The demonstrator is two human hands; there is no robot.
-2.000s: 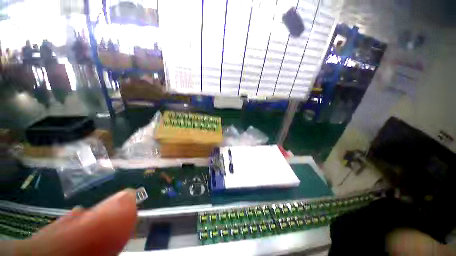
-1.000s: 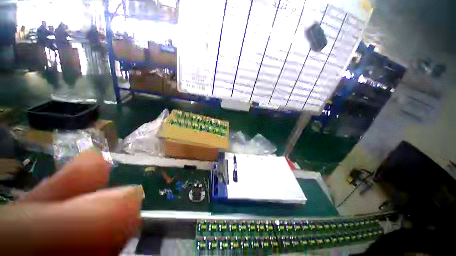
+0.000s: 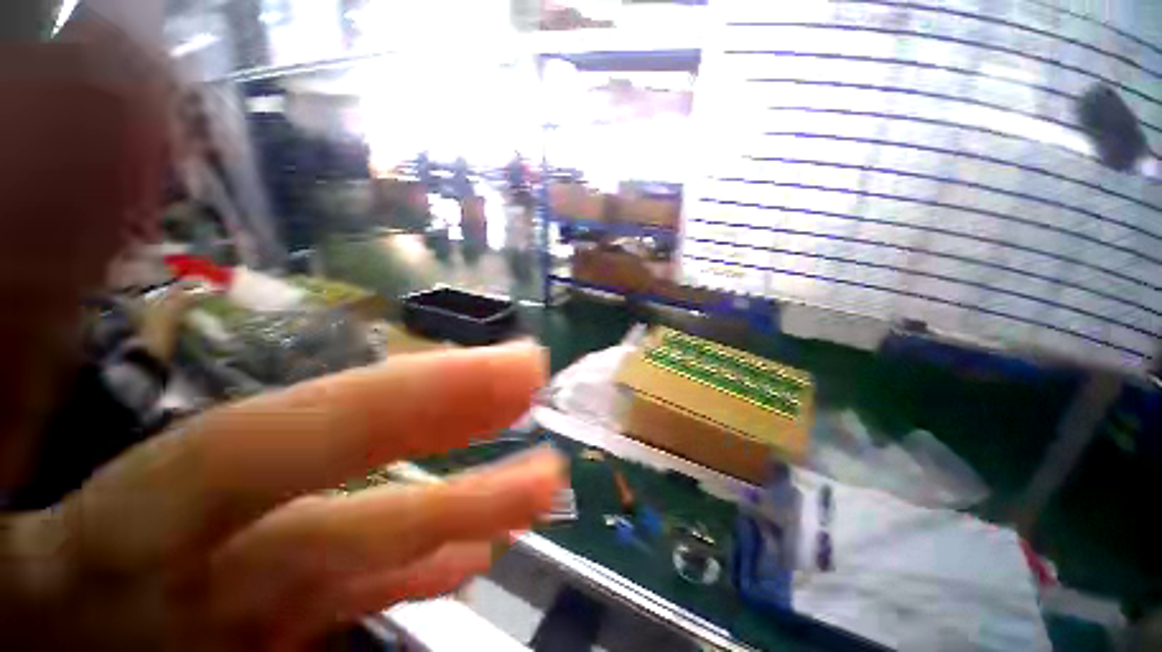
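Observation:
My left hand (image 3: 344, 478) is large and blurred across the left and middle, fingers stretched to the right and apart, with nothing seen in it. It hides part of the bench behind it. Below its fingertips is the pale conveyor rail (image 3: 624, 594), with a dark flat plate (image 3: 568, 622) cut off by the bottom edge. My right hand is not in view.
Green mat with small blue components (image 3: 641, 525) and a round-based metal device (image 3: 696, 555). Right of them, a blue clipboard (image 3: 766, 541) and white sheets (image 3: 911, 567). Behind: a cardboard box (image 3: 714, 427) with a green panel on top, clear bags (image 3: 898, 459), a black tray (image 3: 459, 313).
The view has swung left, so box and clipboard sit farther right. The green panels in the rail and the dark shape at lower right are out of view. More of my left hand shows.

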